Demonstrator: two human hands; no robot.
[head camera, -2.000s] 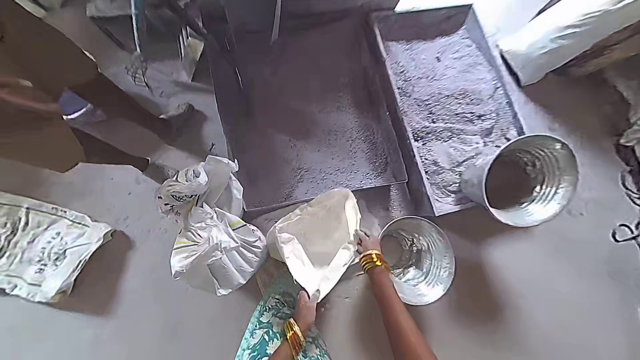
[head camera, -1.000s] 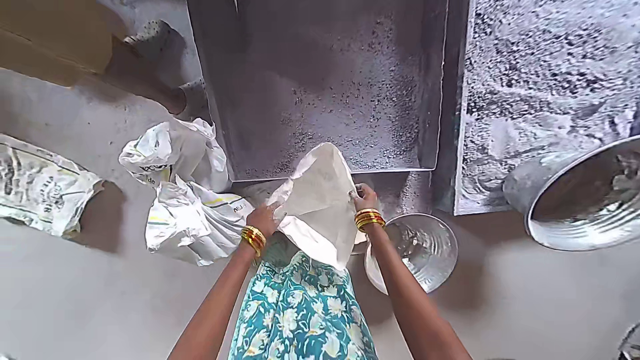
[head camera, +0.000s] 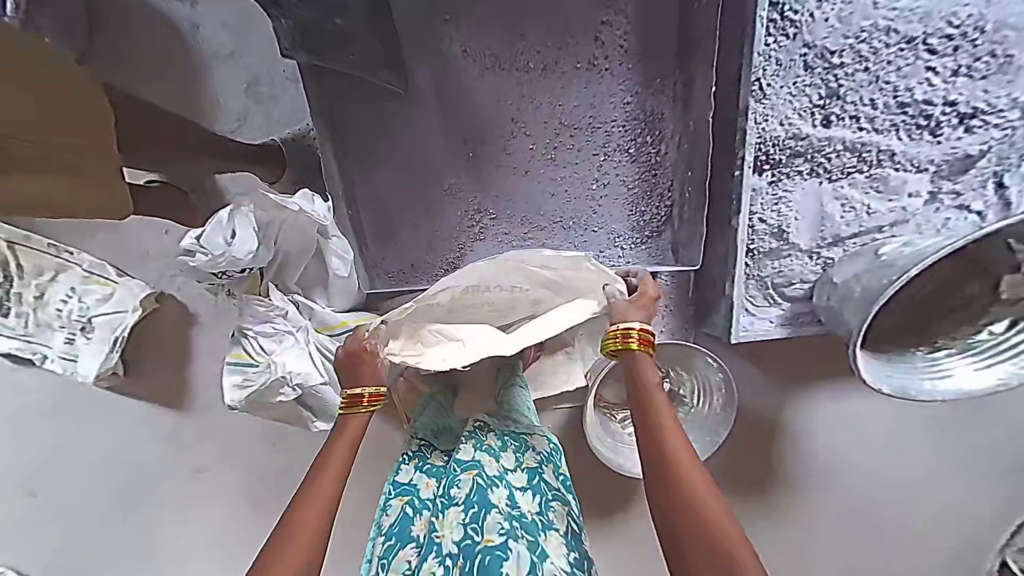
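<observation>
My left hand (head camera: 360, 362) grips the left edge of a white woven sack (head camera: 496, 308) that bears writing. Its right edge is in my right hand (head camera: 634, 298), and the sack's mouth is stretched wide between them, above my feet. Behind the sack lies the near rim of a large metal tray (head camera: 528, 152) with grey grit scattered over its bottom. A metal bucket (head camera: 712, 392) stands partly behind my right wrist. Crumpled white sacks (head camera: 280, 344) rest just left of my left hand. What is inside the held sack is hidden.
A second metal tray (head camera: 740, 240) at the right holds grey granular material. Beside its near end a larger metal bucket (head camera: 888, 320) is tilted. A flat printed sack (head camera: 72, 308) lies at the far left. Another person's leg (head camera: 192, 148) is at the upper left, near a dark sheet (head camera: 340, 36).
My hands have moved apart, spreading the sack's mouth wider than a second ago. A dark sheet now shows over the tray's upper left corner. The view has come closer.
</observation>
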